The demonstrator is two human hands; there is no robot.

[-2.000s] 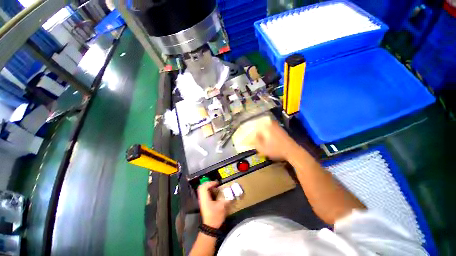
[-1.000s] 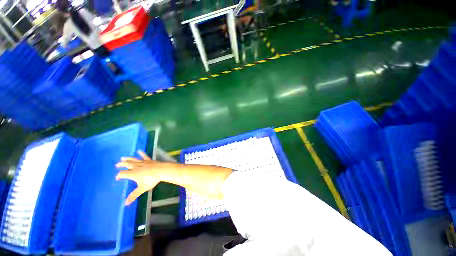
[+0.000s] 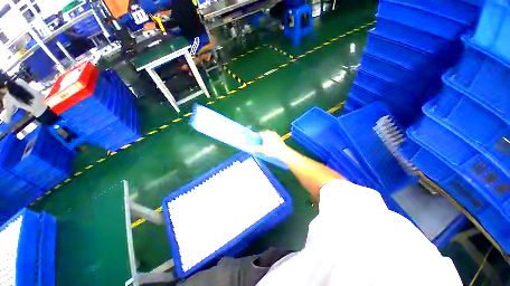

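My right hand (image 3: 271, 146) holds a blue tray (image 3: 226, 127) by its edge, in the air above the floor. The tray is tilted and seen nearly edge-on, so its inside is hidden. Below it, a blue tray (image 3: 283, 209) filled with rows of white parts stands low in front of my lap. Another blue tray (image 3: 49, 246) with white parts shows at the lower left, cut off by the edge. My left hand is out of the picture.
A grey stand frame (image 3: 128, 223) is left of the filled tray. Blue trays (image 3: 425, 61) are stacked high at right, with tilted ones below. A red tray (image 3: 72, 86) tops a stack at left. A person in white is at the far left, another person at the back.
The view has turned right. My right hand, open over an empty blue tray before, now grips a blue tray and has moved right. The empty tray no longer shows on the stand.
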